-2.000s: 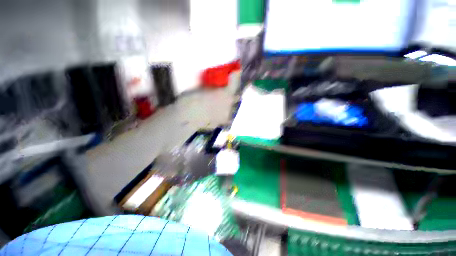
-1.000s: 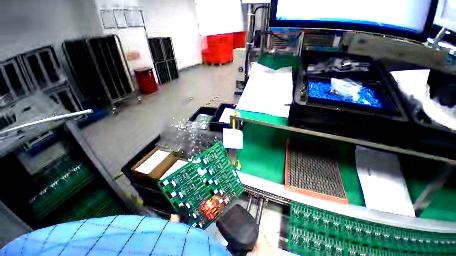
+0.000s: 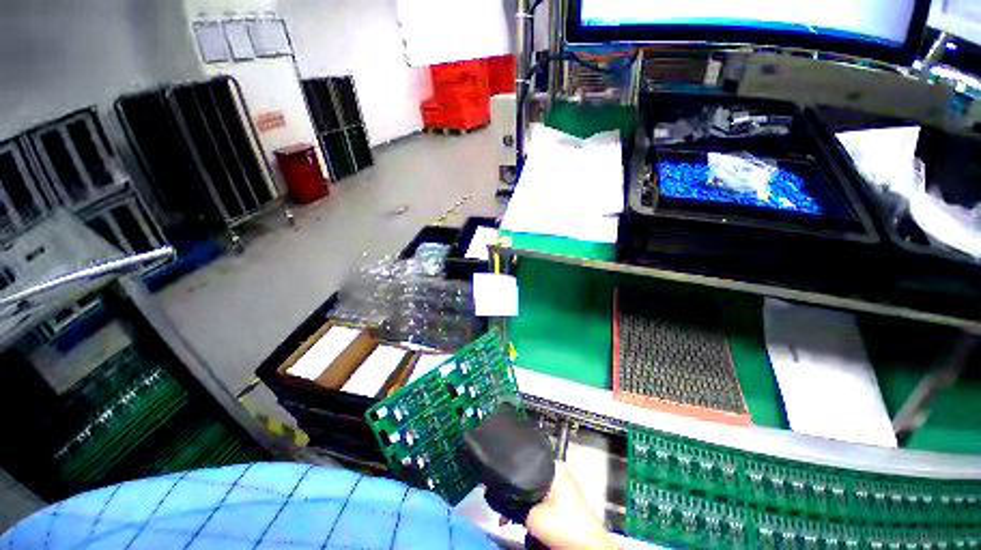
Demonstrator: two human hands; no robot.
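A green PCB panel (image 3: 430, 419) is tilted up in front of me at the lower middle. The black barcode scanner (image 3: 510, 457) stands in front of its right part, its rounded head covering the lower right of the panel. My right hand (image 3: 570, 519) is closed around the scanner's handle, partly cut off by the lower edge. My left hand is not visible; the light blue checked sleeve covers the lower left, and what holds the panel is hidden.
PCB magazine rack (image 3: 194, 376) at left. Cardboard boxes of white pieces (image 3: 373, 370) and clear blister trays (image 3: 403, 295) behind the panel. More boards (image 3: 796, 500) lie on the line at right. Dark component sheet (image 3: 680, 360) and white paper (image 3: 828, 371) on green mat; black bins on the shelf above.
The panel has moved slightly down and now stands steeper. The red-orange scanner light on it is gone. More of my right hand shows. The blurred view has become clear.
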